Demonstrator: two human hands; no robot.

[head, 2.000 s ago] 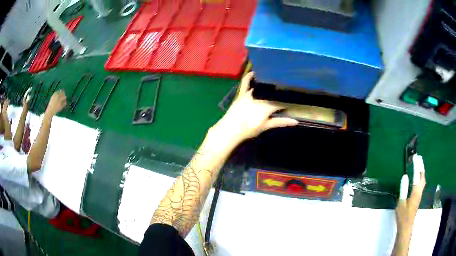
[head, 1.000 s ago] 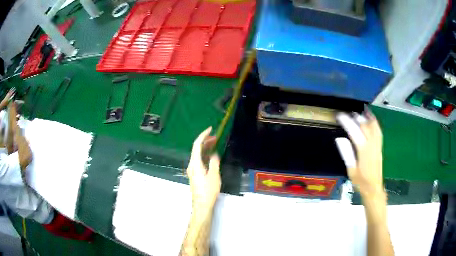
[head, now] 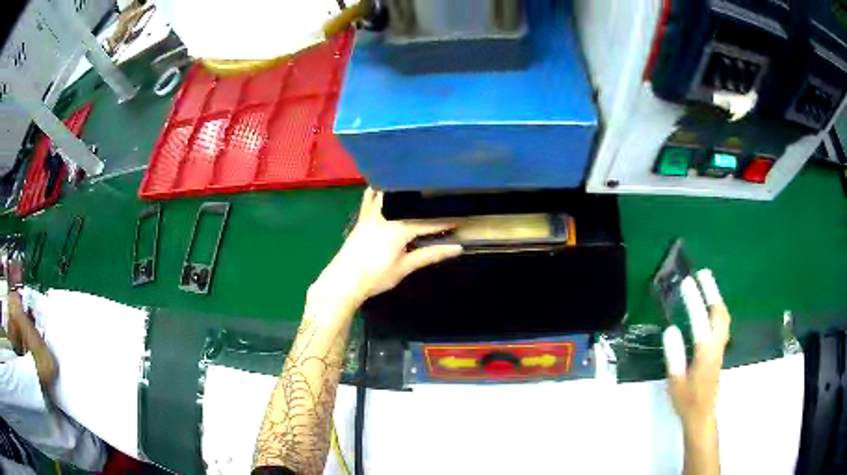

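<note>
The gold-tan press fixture [head: 515, 229] lies in the black sliding tray [head: 501, 292] below the blue press head [head: 464, 153]. My left hand [head: 376, 255] reaches over the fixture's left end. Two of its fingers lie spread along that end and hide it; I see nothing lifted in this hand. My right hand [head: 697, 348], with white finger cots, is over the green bench right of the press. Its fingertips are at the lower end of a dark phone case [head: 671, 269], which looks tilted and is slightly blurred.
Case frames [head: 204, 248] lie on the bench at left, below a red perforated tray [head: 251, 139]. The start button [head: 501, 365] is at the tray's front. A control box [head: 687, 176] stands at right. White paper [head: 520, 427] runs along the front. Another person's arm [head: 32, 339] is far left.
The view has swung right. My left hand has moved from beside the tray onto the fixture's left end. My right hand has left the fixture and is right of the press, at a dark case.
</note>
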